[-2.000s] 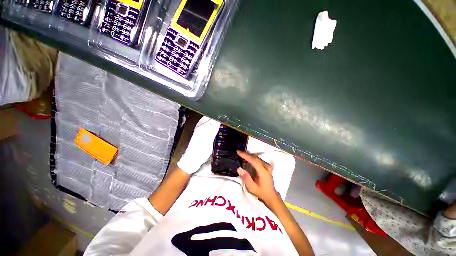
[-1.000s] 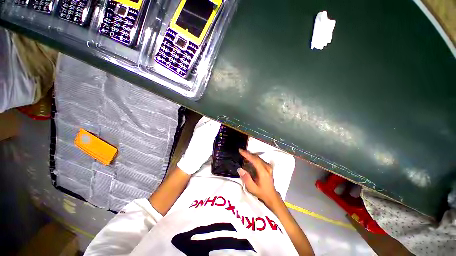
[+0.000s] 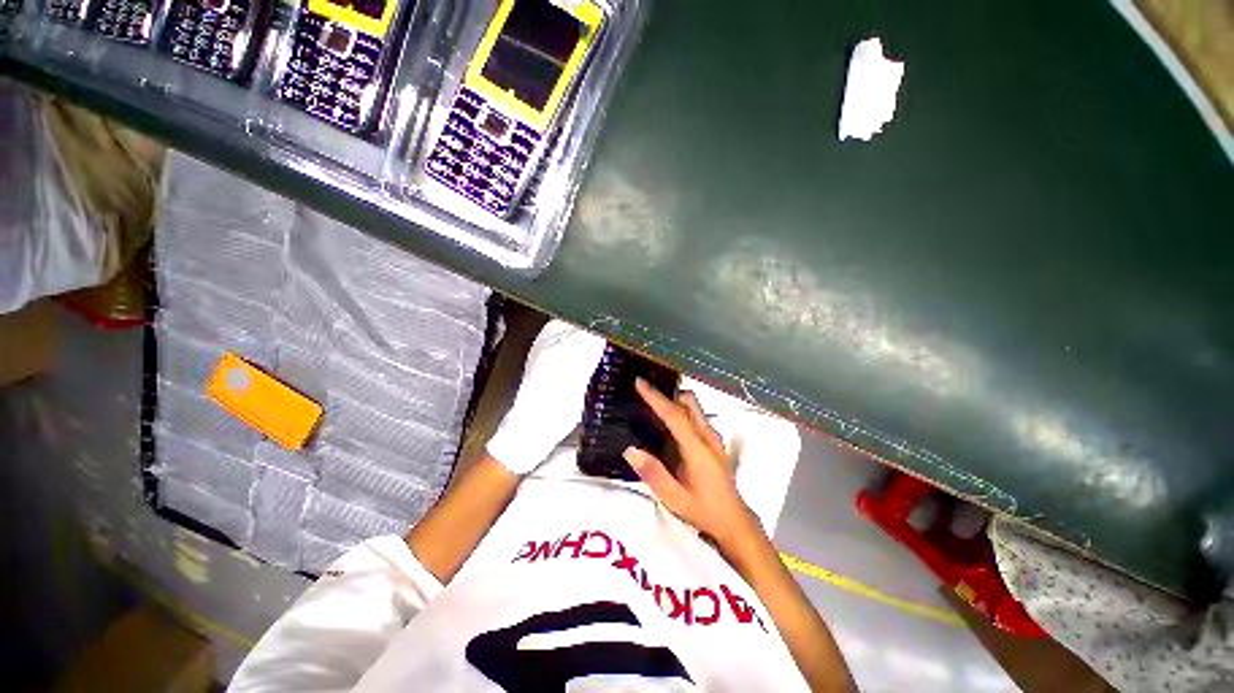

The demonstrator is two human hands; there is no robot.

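A black handheld device (image 3: 612, 431) with dark keys along its left side lies low in my lap, just below the green surface's edge. My left hand (image 3: 552, 393), in a white glove, holds it from the left side; the fingers are mostly hidden. My bare right hand (image 3: 688, 454) is over its right side, fingers apart, index fingertip on or just above its face. It holds nothing that I can see. The device's upper end is close under the edge.
A clear phone tray (image 3: 521, 251) with several yellow-framed keypad phones (image 3: 514, 102) sits on the green surface (image 3: 758, 203). A white scrap (image 3: 872, 90) lies there too. An orange piece (image 3: 264, 402) lies on the grey sheet (image 3: 372, 447). Parts of people (image 3: 68, 190) show at both sides.
My right hand has shifted slightly, with its index finger higher up the device and its thumb further left. The view has shifted very slightly. The left hand still holds the device.
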